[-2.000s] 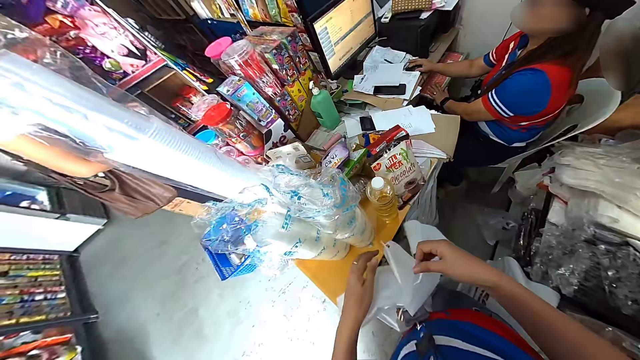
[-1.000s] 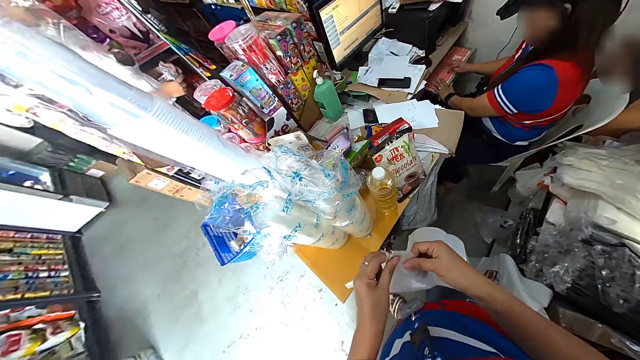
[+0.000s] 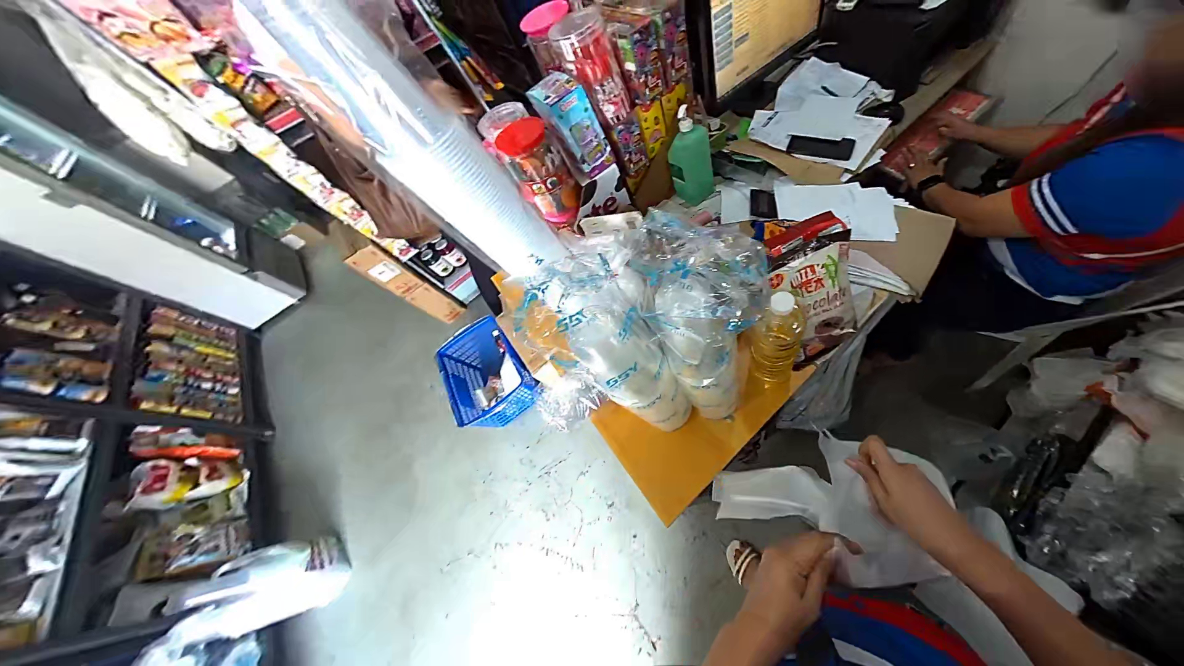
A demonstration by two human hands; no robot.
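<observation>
A white plastic bag point(image 3: 879, 518) hangs between my two hands, low in the view. Pinched at its lower left part is my left hand point(image 3: 786, 578); my right hand point(image 3: 893, 486) grips its upper edge. Above them, wrapped sleeves of white cups point(image 3: 629, 361) stand on the corner of a yellow-orange tabletop point(image 3: 675, 462). Beside the sleeves is a bottle of yellow oil point(image 3: 777, 342), with a milk tea chocolate pouch point(image 3: 823, 296) just behind it. A tall stack of clear plastic cups point(image 3: 462, 176) leans diagonally behind the sleeves.
A blue shopping basket point(image 3: 486, 375) is on the floor left of the table. A co-worker point(image 3: 1091, 203) sits at the right behind papers point(image 3: 832, 208) and a green pump bottle point(image 3: 690, 159). Bundled plastic bags point(image 3: 1101, 462) lie at the right edge; stocked shelves point(image 3: 120, 425) line the left.
The white bag is spread wider between my hands than a second ago, when they were close together. The view has turned somewhat toward the left shelves.
</observation>
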